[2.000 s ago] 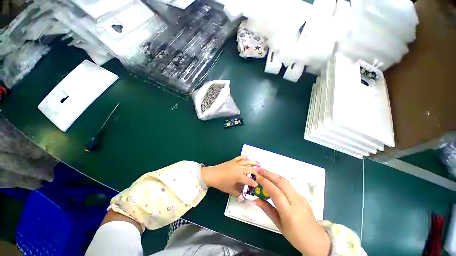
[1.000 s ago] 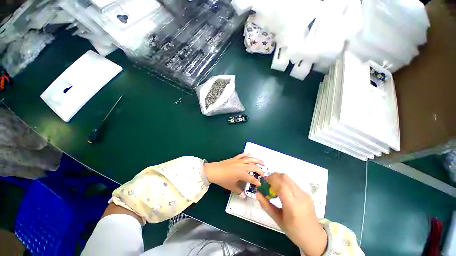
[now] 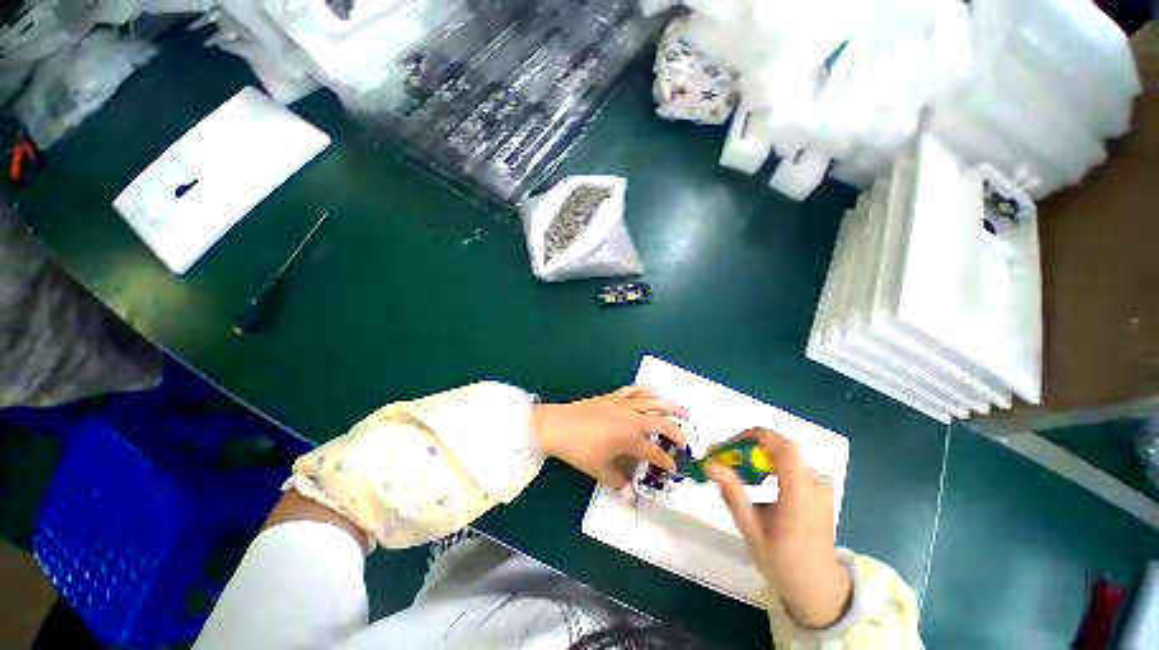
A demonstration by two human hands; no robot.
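Note:
A white plastic housing panel [image 3: 693, 540] lies on the green tabletop in front of me. A dark module [image 3: 655, 477] sits at its left part, partly hidden by my fingers. My left hand [image 3: 616, 436] rests over the panel's left edge, its fingertips at the module. My right hand [image 3: 791, 514] is closed around the green and yellow handle of a screwdriver [image 3: 741, 462], which points left to the module. The screwdriver's tip and any screw under it are hidden or too small to tell.
An open bag of small screws [image 3: 597, 248] and a loose dark module [image 3: 624, 293] lie beyond the panel. A clear component tray [image 3: 508, 108] is farther back. Stacked white panels [image 3: 972, 292] stand at right. A second screwdriver [image 3: 261, 302] and another white panel [image 3: 229, 178] lie at left.
My right hand has moved right and tilted the screwdriver, so more of its handle shows. My left hand stays at the module. The whole view has shifted slightly.

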